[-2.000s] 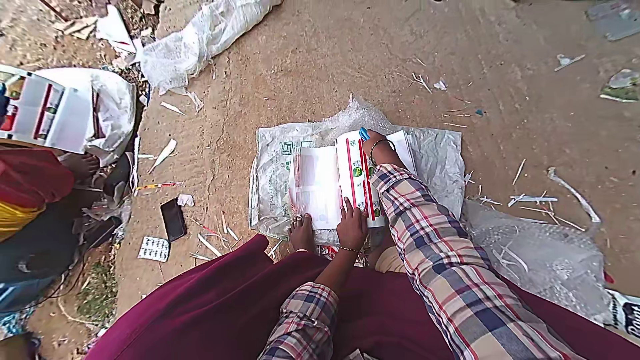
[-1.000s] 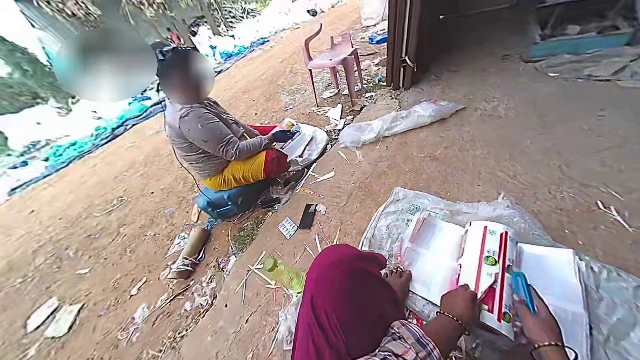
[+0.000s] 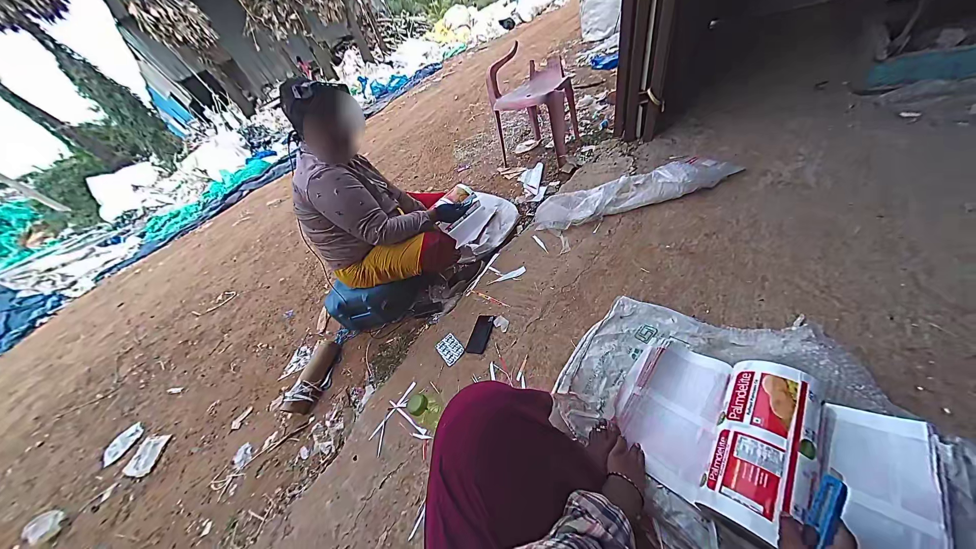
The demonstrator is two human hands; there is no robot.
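Printed red-and-white plastic packaging sheets [image 3: 751, 450] lie folded over a stack, with plain white sheets [image 3: 675, 412] at their left and more white sheets [image 3: 884, 473] at their right. Under them is a whitish woven plastic sack [image 3: 671, 324]. My left hand [image 3: 627, 467], wearing a bracelet, rests at the left sheets' lower edge beside my foot; its fingers are too unclear to tell a grip. At the bottom edge, partly cut off, my right hand [image 3: 804, 534] is closed around a blue handheld tool [image 3: 827, 507], against the printed sheet's lower right.
A person [image 3: 354, 191] sits on the ground at the left, holding sheets. Between us lie a black phone [image 3: 479, 334], a blister pack [image 3: 450, 349], a bottle with a green cap [image 3: 424, 409] and paper strips. Beyond stand a pink plastic chair [image 3: 537, 95] and a crumpled plastic sheet [image 3: 633, 198].
The view has swung up and left since the first frame. My left hand has moved off the printed sheet to the left sheets' edge. More of the printed sheet's face shows now.
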